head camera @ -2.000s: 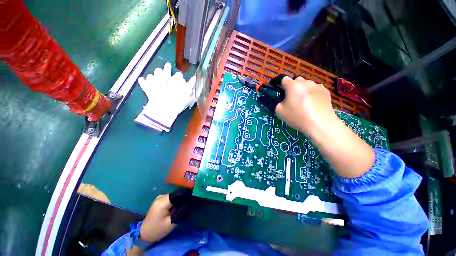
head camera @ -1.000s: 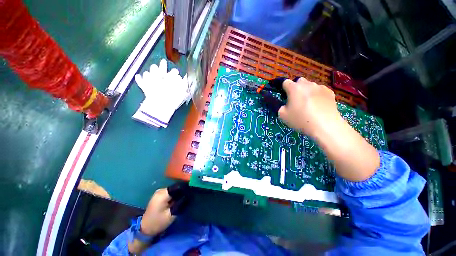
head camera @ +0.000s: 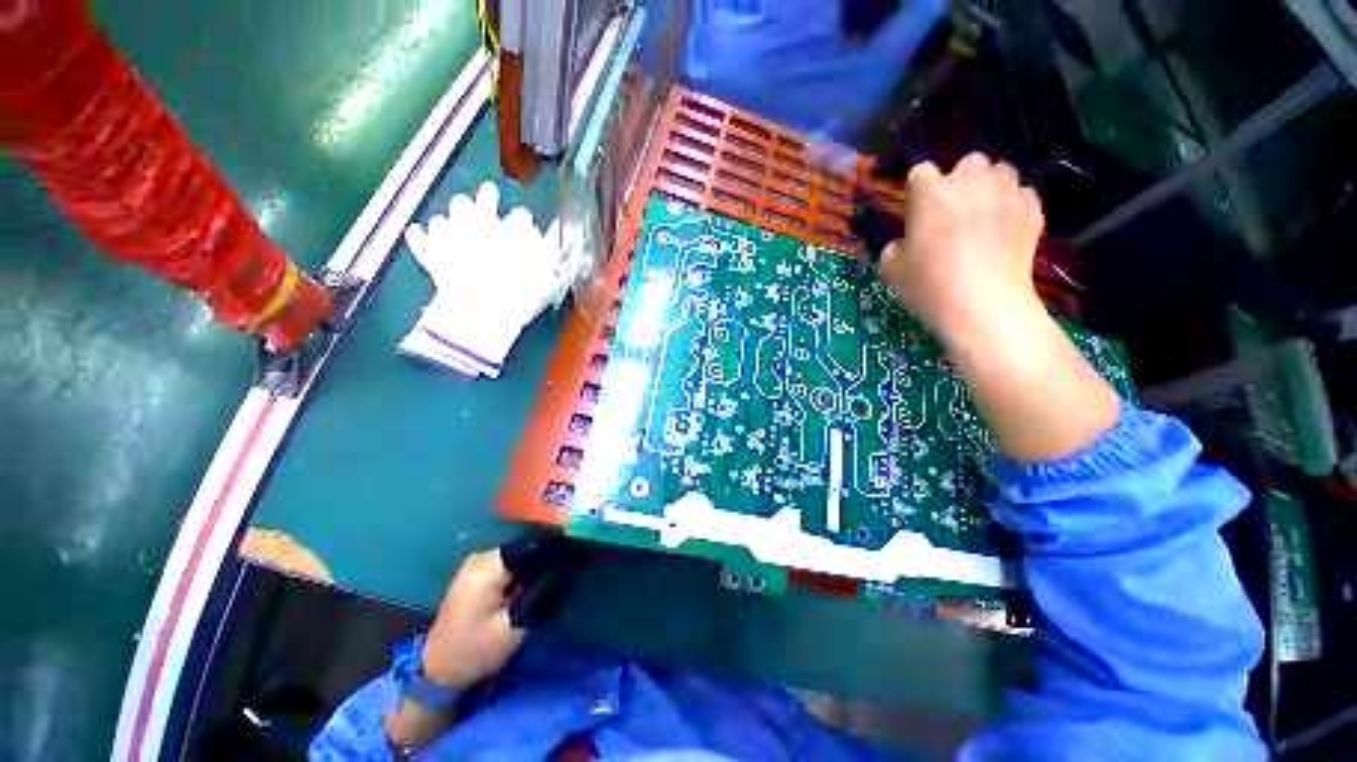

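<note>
A large green printed circuit board (head camera: 774,387) with white traces and a pale strip along its near edge rests over an orange-brown slotted fixture (head camera: 729,149). My left hand (head camera: 473,622), with black coverings on its fingers, is at the board's near left corner and appears to grip it; its fingertips are partly hidden. My right hand (head camera: 967,246) is closed above the board's far edge. Dark handles of the side cutters (head camera: 878,223) show beside its fingers, blurred; the jaws cannot be made out.
White gloves (head camera: 484,280) lie left of the fixture on the green bench (head camera: 395,491). A clear panel (head camera: 603,194) stands at the fixture's far left. A red-wrapped post (head camera: 149,186) is at left. Another person's blue clothing (head camera: 796,60) is beyond the fixture. Green boards (head camera: 1292,573) are at right.
My right hand has lifted off the board's far left part and moved right and away from me with the cutters. The left hand stays at the near corner.
</note>
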